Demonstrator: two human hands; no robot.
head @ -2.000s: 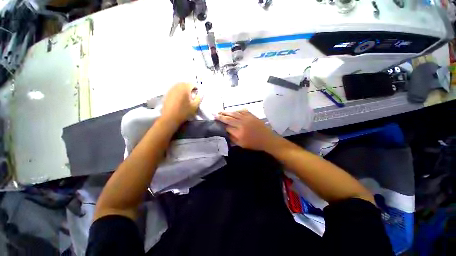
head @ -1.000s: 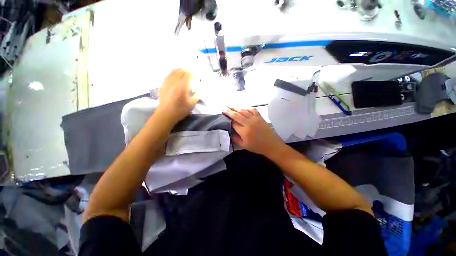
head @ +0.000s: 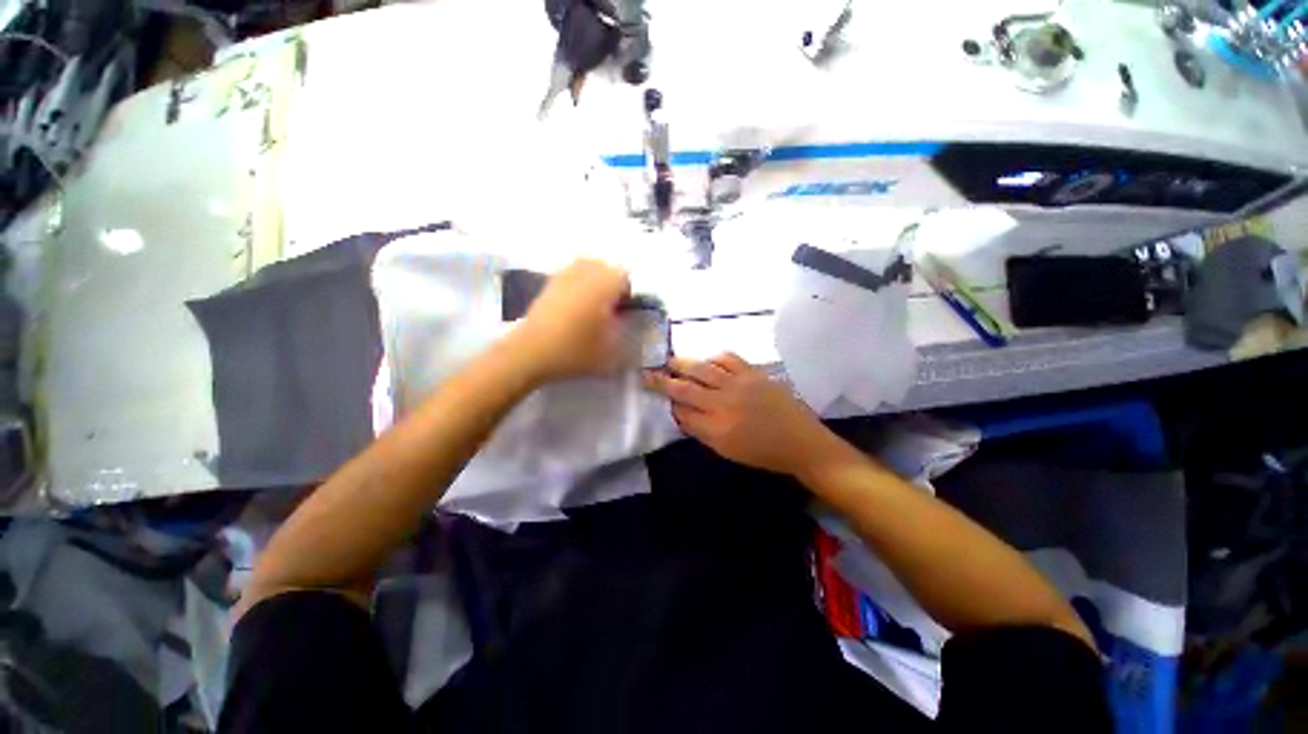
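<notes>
The light panel [head: 445,323] lies at the table's front, its lower part hanging over the edge. A dark grey band [head: 522,294] shows on it, partly under my left hand. My left hand [head: 578,323] is curled over the band and cloth, slightly blurred; its fingertips are hidden. A small dark-and-pale end shows just right of it, too blurred to identify. My right hand [head: 735,413] pinches the panel's right edge at the table edge. The dark grey panel [head: 287,359] lies flat at left, beside the light panel. The presser foot and needle area [head: 699,237] is beyond my hands.
The white sewing machine head [head: 861,122] spans the back right. A small curved panel [head: 846,337], pens [head: 964,298], a flat black rectangle [head: 1076,291] and a grey cloth lump [head: 1231,294] lie right of the needle. A blue crate [head: 1105,433] stands below at right.
The light panel is unfolded and lies flatter, with the dark band now further up. My left hand has moved right and down onto the band; my right hand is slightly lower.
</notes>
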